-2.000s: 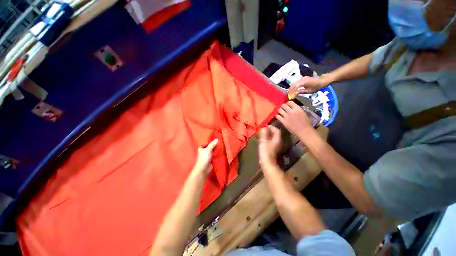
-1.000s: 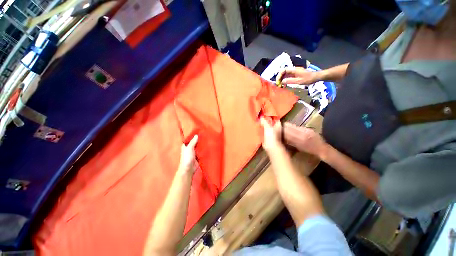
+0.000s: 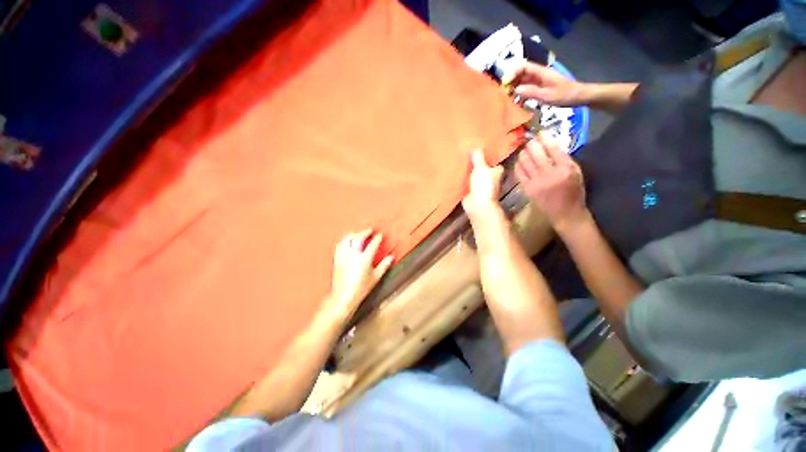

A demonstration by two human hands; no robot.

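The orange-red cloth (image 3: 221,203) lies nearly flat over the press bed, with slits near its front edge. My left hand (image 3: 358,265) is at the front edge of the cloth, fingers curled on a bit of red cloth. My right hand (image 3: 482,184) is further right on the same edge, thumb on top and fingers partly hidden; whether it grips the cloth I cannot tell. Another person's hand (image 3: 552,181) is close to the right corner of the cloth, and that person's other hand (image 3: 546,86) holds a small yellow thing beyond it.
The dark-blue press body (image 3: 133,97) stands behind the cloth. The pale wooden front edge (image 3: 415,327) runs along my side. A blue round bin (image 3: 581,132) with white scraps is past the right end. A person in a dark apron (image 3: 658,168) stands at the right.
The bunched folds at the right part of the cloth have been spread out flat toward the front edge. My left hand has moved to that edge, and my right hand slightly up along it.
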